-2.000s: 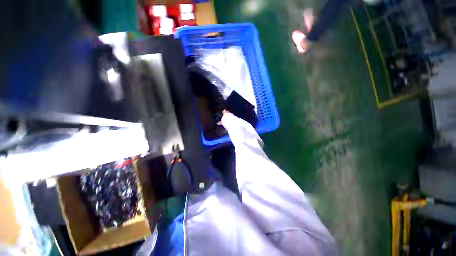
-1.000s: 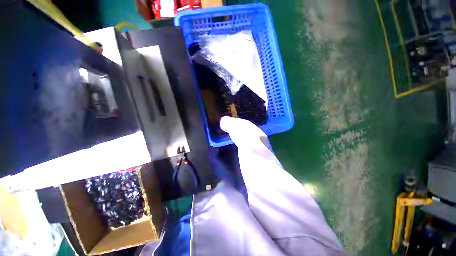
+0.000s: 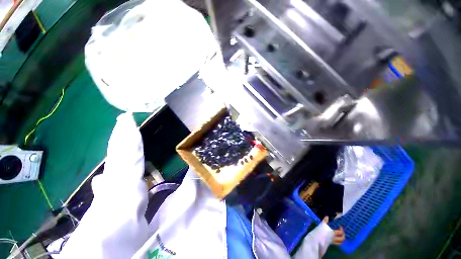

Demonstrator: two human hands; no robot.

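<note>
My right hand (image 3: 337, 235) is small at the lower right, at the near rim of the blue perforated crate (image 3: 376, 202); whether it grips anything is unclear. The crate holds dark contents, a tan piece and a crumpled clear bag (image 3: 356, 164). My left sleeve (image 3: 119, 177) reaches up to a large, overexposed plastic-wrapped carton (image 3: 151, 55); my left hand does not show. An open cardboard box (image 3: 222, 188) with many small black glossy parts (image 3: 225, 144) stands before my lap.
The metal press (image 3: 298, 60) fills the upper right, with its silver plates blurred. A deeper blue bin (image 3: 288, 222) is right of my lap. A white device with a round black opening (image 3: 20, 164) is at far left. Green floor with a yellow-green cable (image 3: 45, 119) lies left.
The view has swung left, bringing my left sleeve and the bagged carton into sight. The crate now appears lower right. My right hand has moved from inside the crate to its near rim.
</note>
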